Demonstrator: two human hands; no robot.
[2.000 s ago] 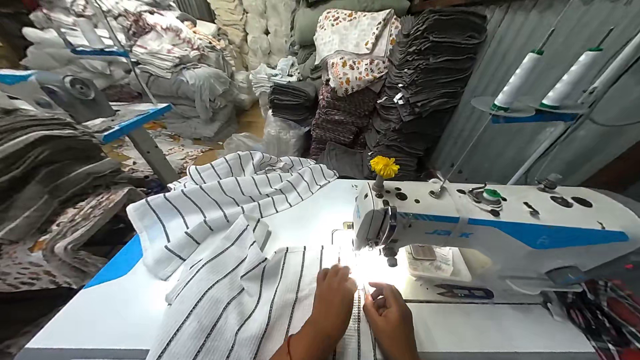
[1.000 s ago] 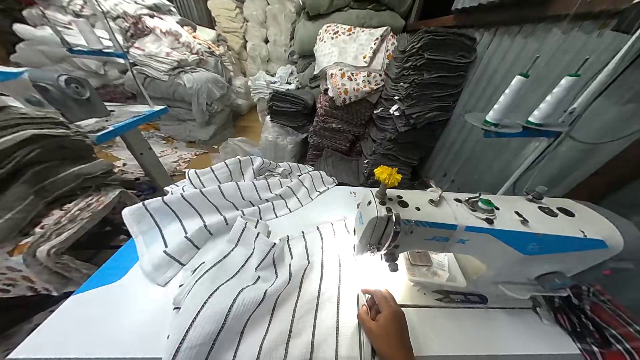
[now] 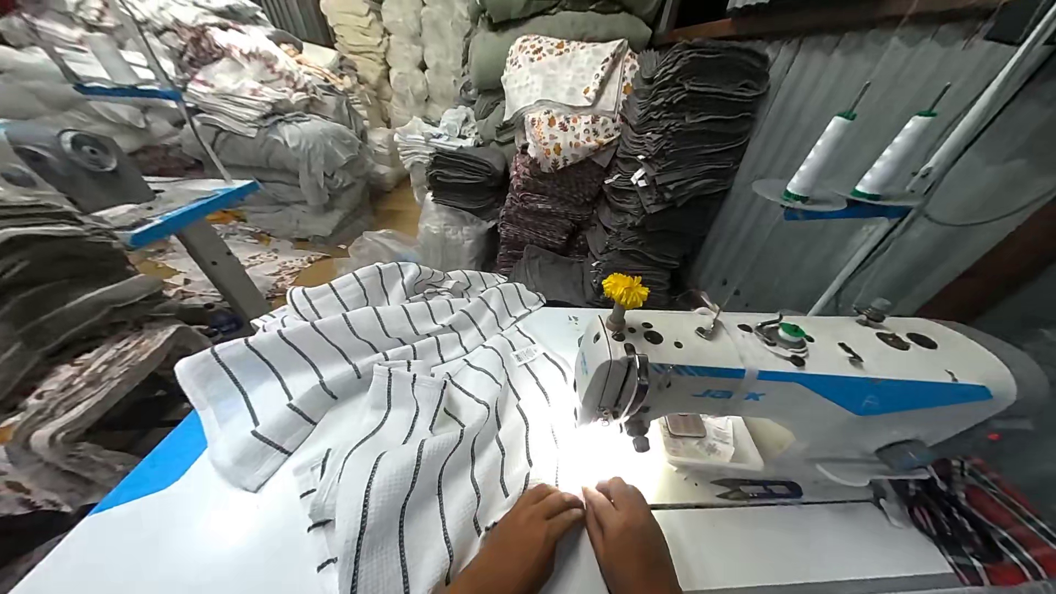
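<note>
White fabric with dark stripes (image 3: 429, 462) lies in folds over the left of the sewing table and runs up to the needle area of a Jack sewing machine (image 3: 792, 396). On the fabric's right edge, just in front of the brightly lit needle area, my left hand (image 3: 532, 532) has its fingertips closed on the cloth. Close beside it, my right hand (image 3: 623, 528) pinches the same edge. A small white label (image 3: 525, 354) shows on the fabric. Glare hides the presser foot and needle.
Thread snips (image 3: 757, 489) lie on the machine bed beside a white tray (image 3: 751, 454). Two white thread cones (image 3: 895, 155) stand at the back right. A yellow flower (image 3: 625, 291) tops the machine head. Dark folded cloth stacks (image 3: 693, 124) rise behind; another machine (image 3: 74, 161) is at left.
My left hand, out of view one second ago, is back at the fabric edge beside my right hand. The fabric has shifted, and its label now shows near the machine head.
</note>
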